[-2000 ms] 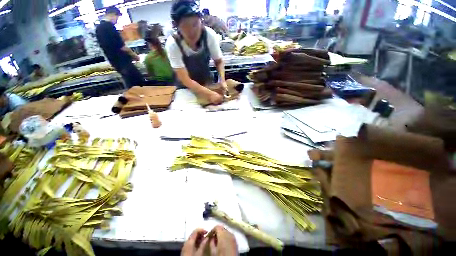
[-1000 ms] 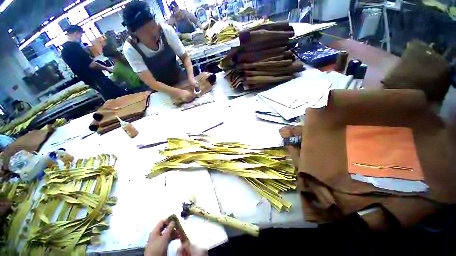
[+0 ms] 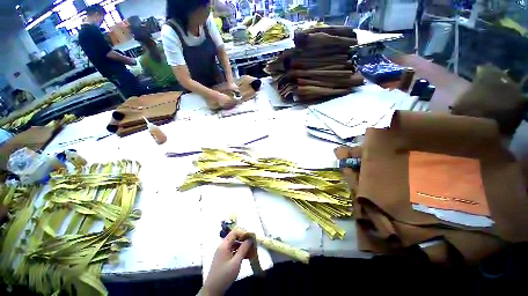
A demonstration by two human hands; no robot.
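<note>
My left hand (image 3: 230, 257) is at the table's near edge, fingertips pinched on a short, dark olive-brown strap piece (image 3: 256, 261) that hangs down on their right. My fingers hide part of it. A hammer (image 3: 277, 247) with a dark head and a pale handle lies just behind and right of the hand, its head partly hidden. The pale work board (image 3: 219, 217) lies beneath. My right hand is not in view. A loose yellow-green strap bundle (image 3: 272, 180) lies beyond the hammer.
A strap pile (image 3: 75, 222) covers the left. Brown panels (image 3: 382, 167) with an orange patch (image 3: 446, 180) lie at near right. An orange-tan bottle (image 3: 156, 133), white sheets (image 3: 359, 113) and stacked brown panels (image 3: 324, 66) are farther back. A person (image 3: 200, 55) works opposite.
My left hand has moved forward and right, to beside the hammer head, with the strap piece. My right hand has left the view. The camera view has shifted.
</note>
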